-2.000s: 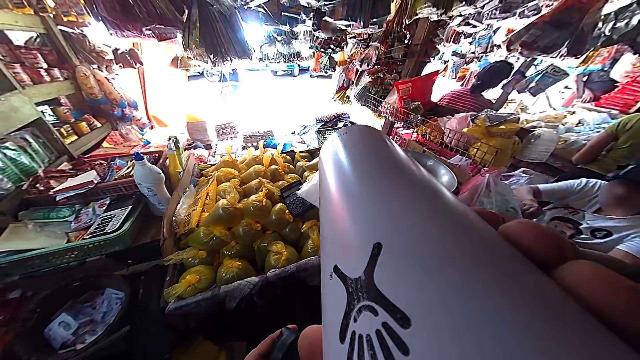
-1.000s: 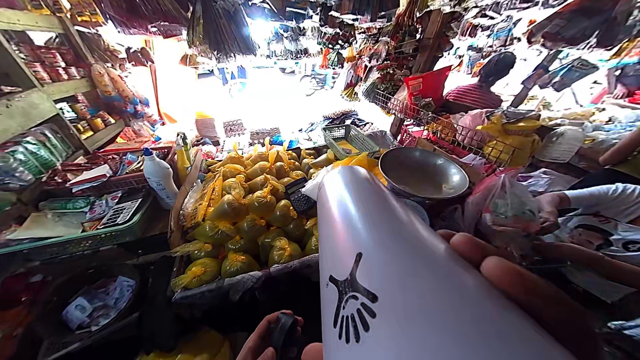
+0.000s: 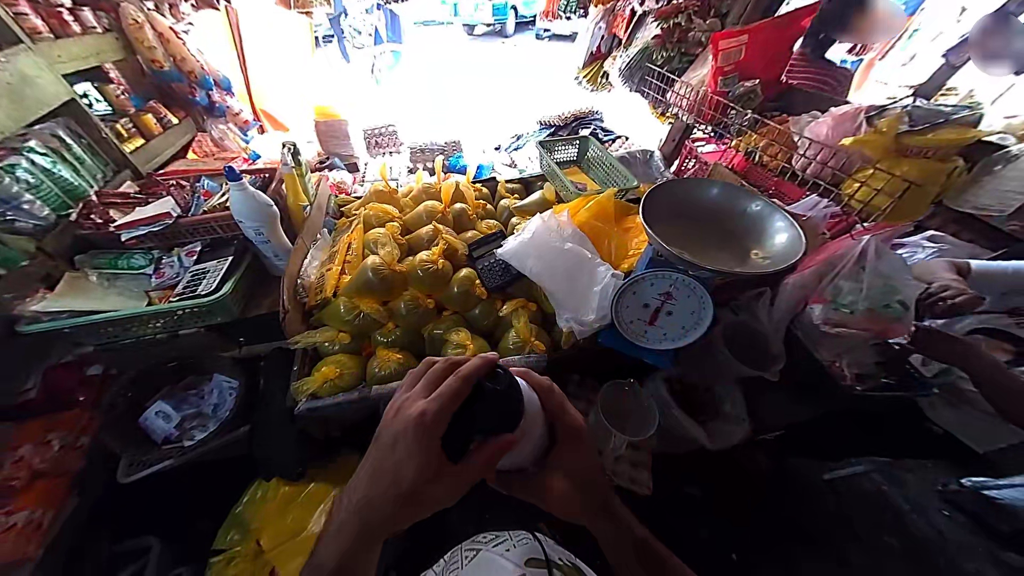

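My left hand (image 3: 432, 432) grips the black cap (image 3: 482, 410) of a white bottle. Around the bottle's pale body (image 3: 530, 428) my right hand (image 3: 560, 456) is closed, low in front of my lap. Just beyond both hands, knotted yellow plastic bags (image 3: 412, 312) of filling lie heaped in a crate, with a black calculator (image 3: 490, 262) and a white plastic bag (image 3: 564, 268) on top. A blue dial scale (image 3: 662, 309) with a round metal pan (image 3: 722, 224) stands to their right.
A clear plastic jug (image 3: 624, 416) is right of my hands. At left are a green basket (image 3: 136, 320) and a white squeeze bottle (image 3: 258, 220). Another person's hands (image 3: 948, 298) are by plastic bags at far right. A green basket (image 3: 584, 168) sits behind the heap.
The white bottle, earlier large and close to the camera, is now low before me. My left hand has come onto the black cap. The view has tilted down.
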